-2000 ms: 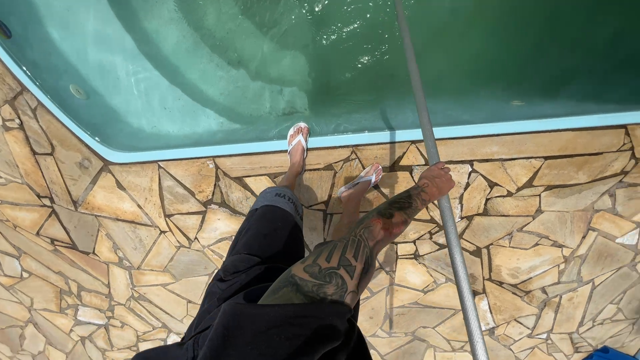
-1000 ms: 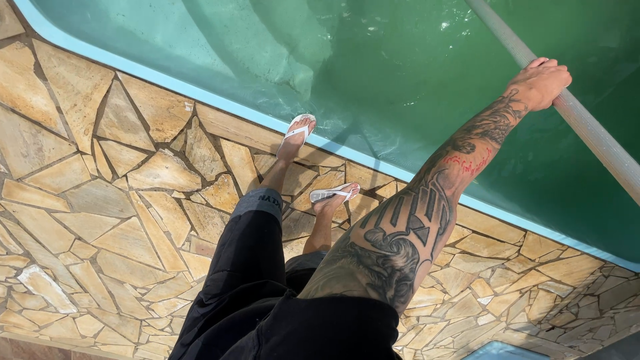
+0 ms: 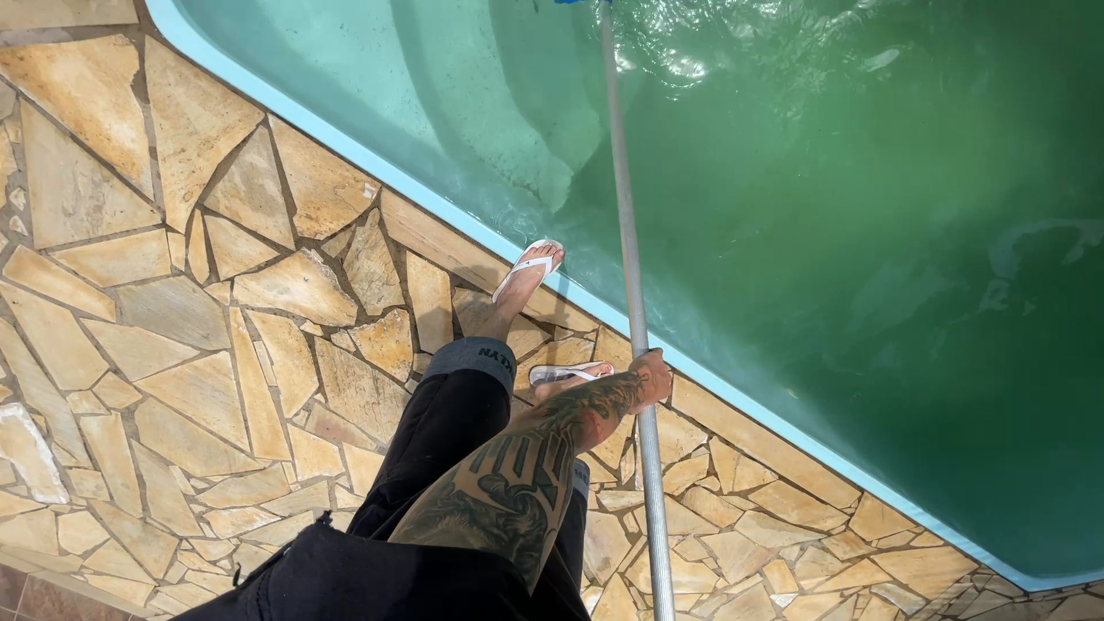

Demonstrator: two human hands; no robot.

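Note:
A long grey metal pole (image 3: 630, 241) runs from the bottom of the view out over the green pool water (image 3: 828, 259). My right hand (image 3: 653, 379) is closed round it just on the deck side of the pool's edge. At the pole's far end, a bit of a blue attachment (image 3: 582, 2) shows at the top of the view; most of it is cut off. The pole's near end runs out of view. My left hand is not in view.
The light blue pool rim (image 3: 742, 388) slants down to the right. One white flip-flop (image 3: 528, 269) reaches the rim; the other (image 3: 569, 373) stands behind it on the stone paving (image 3: 285, 362). Submerged pool steps (image 3: 466, 103) curve at the upper left.
My right hand has drawn back from over the water to the deck side of the rim, still round the pole. The pole now points nearly straight up the view, and the blue attachment has appeared.

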